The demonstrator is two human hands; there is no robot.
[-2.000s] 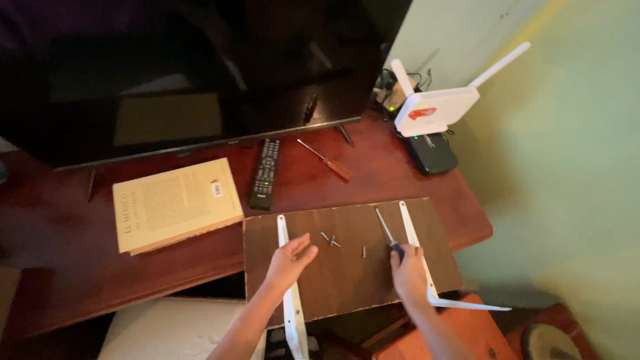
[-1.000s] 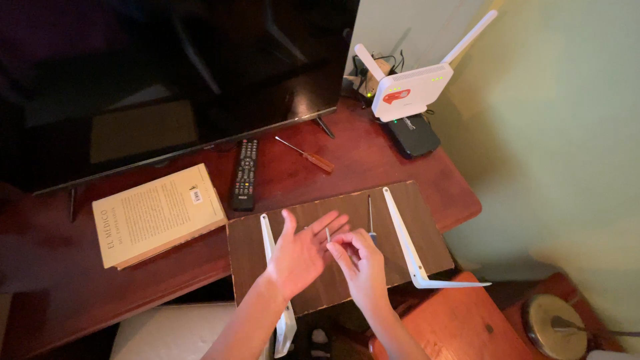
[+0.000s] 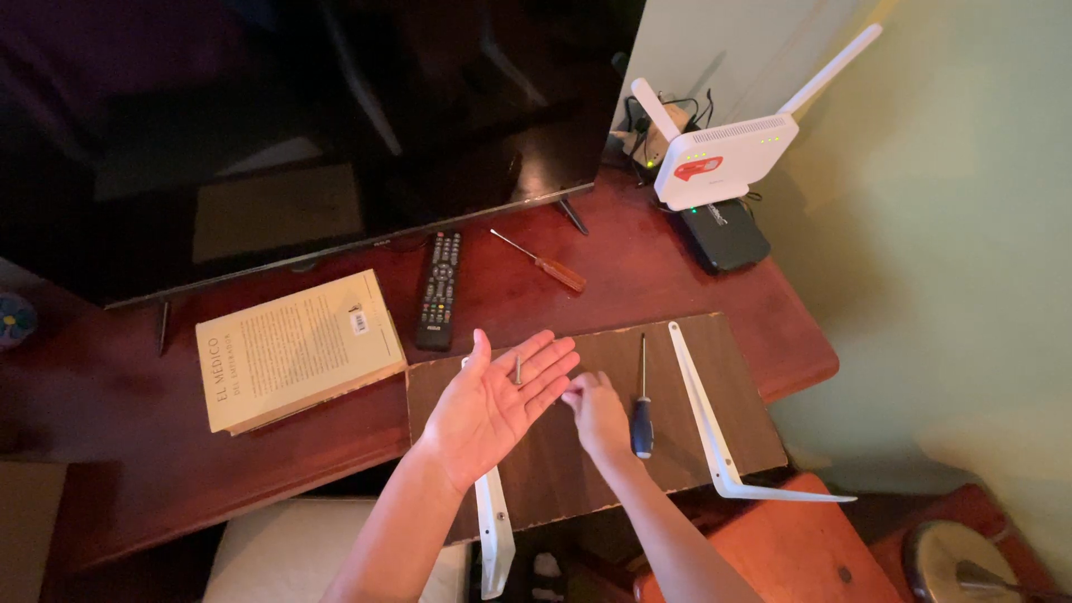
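My left hand [image 3: 494, 402] is palm up with its fingers spread, and a small metal screw [image 3: 517, 369] lies on the fingers. Beside it, my right hand [image 3: 597, 410] is lowered to the brown wooden board [image 3: 569, 477], fingertips drawn together; what they touch is hidden. A screwdriver with a dark blue handle [image 3: 642, 425] lies on the board right of that hand. One white metal shelf bracket [image 3: 703, 410] rests along the board's right part. The other white bracket [image 3: 494, 523] is at the left, partly covered by my left hand and forearm.
Behind the board, the reddish wooden desk [image 3: 670, 293] carries a book [image 3: 301, 352], a remote control [image 3: 440, 289], an orange-handled screwdriver [image 3: 559, 273], a television [image 3: 293, 126], a white router [image 3: 729, 159] and a black box [image 3: 724, 236]. An orange wooden seat [image 3: 779, 544] stands below the bracket.
Two seconds ago my right hand held the blue-handled screwdriver; now it lies on the board. Since one second ago my right hand has moved from the left palm down to the board.
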